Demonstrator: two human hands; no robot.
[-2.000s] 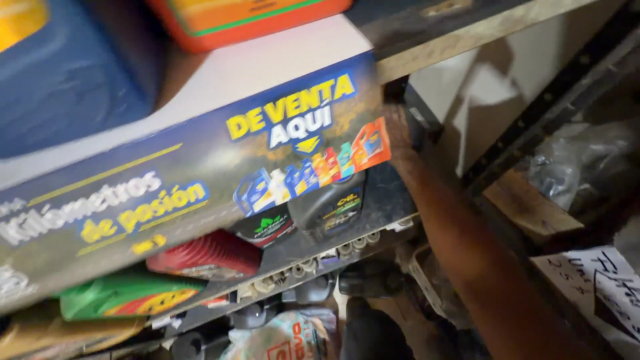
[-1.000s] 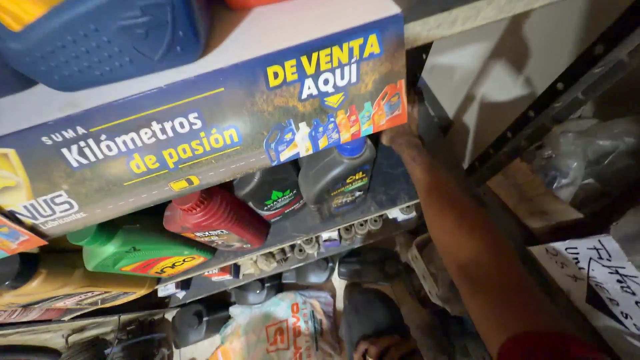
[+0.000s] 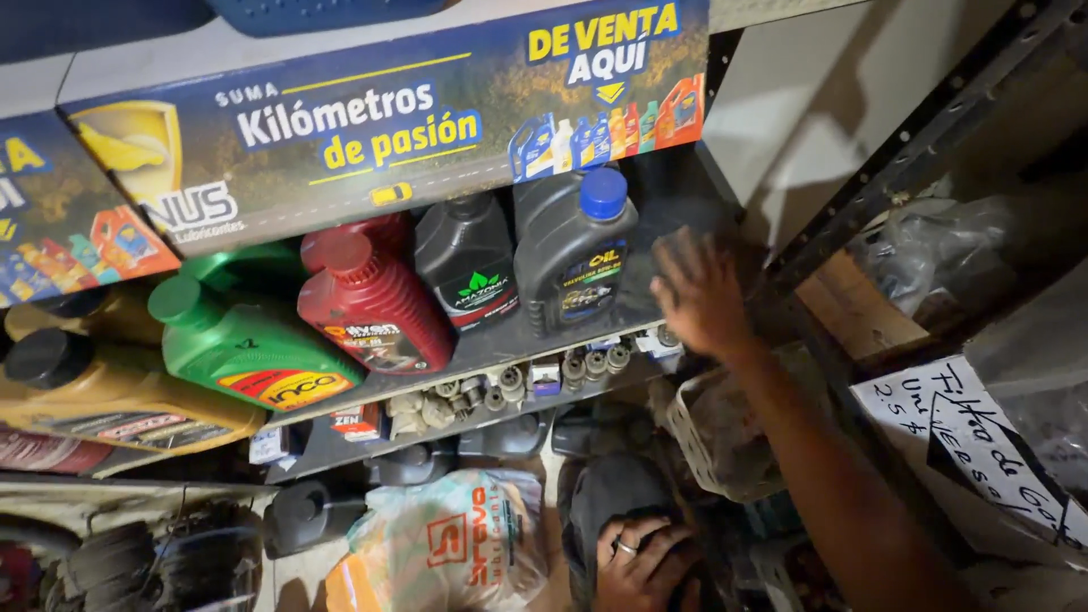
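Note:
My right hand (image 3: 701,293) reaches in from the lower right, its fingers apart and slightly blurred. It is over the dark shelf, right of a black oil bottle with a blue cap (image 3: 582,255), with a gap between them. Left of that bottle stand a black bottle with a green leaf mark (image 3: 467,263), a red ribbed bottle (image 3: 382,306) and a green oil jug (image 3: 246,340). My left hand (image 3: 650,561), wearing a ring, is at the bottom, its curled fingers against a dark rounded thing (image 3: 608,489); whether it grips anything is unclear.
A printed cardboard banner (image 3: 314,136) hangs along the upper shelf edge. Small metal parts (image 3: 510,382) and little boxes line the shelf below. A printed plastic bag (image 3: 501,540) lies lower down. A pale basket (image 3: 697,433), perforated metal upright (image 3: 901,153) and handwritten cardboard sign (image 3: 969,450) are at the right.
My right hand has left the banner's right end and moved down over the shelf. More of my left hand shows at the bottom. The view has shifted, showing more of the lower shelves.

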